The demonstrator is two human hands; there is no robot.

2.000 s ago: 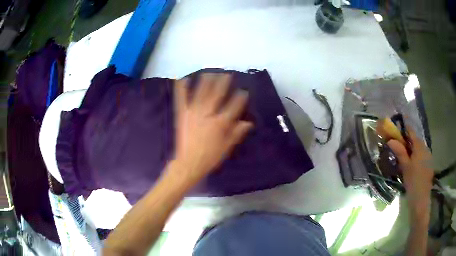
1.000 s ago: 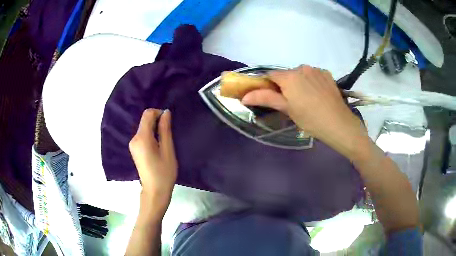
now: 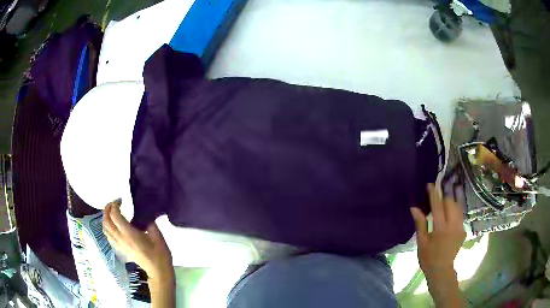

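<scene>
The dark purple garment (image 3: 271,162) lies flat across the white padded table, its ruffled end at the left and thin dark straps (image 3: 439,138) at the right. A small white care label (image 3: 374,137) shows on it. My left hand (image 3: 135,237) is at the lower left corner of the ruffled end, thumb and fingers apart; I see no cloth clearly gripped. My right hand (image 3: 441,228) is at the lower right end, its fingers spread by the cloth edge and straps. The steam iron (image 3: 491,171) sits on the grey iron rest (image 3: 500,120), untouched.
The rounded white board end (image 3: 99,147) lies left of the garment. A blue support (image 3: 208,27) crosses the far left. A dark round object (image 3: 445,25) stands far right. Purple cloth (image 3: 54,66) and a brown ribbed basket (image 3: 39,168) are at the left.
The iron has gone from the garment to its rest, and my right hand is off it. The garment is now spread flatter with its label showing. My left hand has moved left and down.
</scene>
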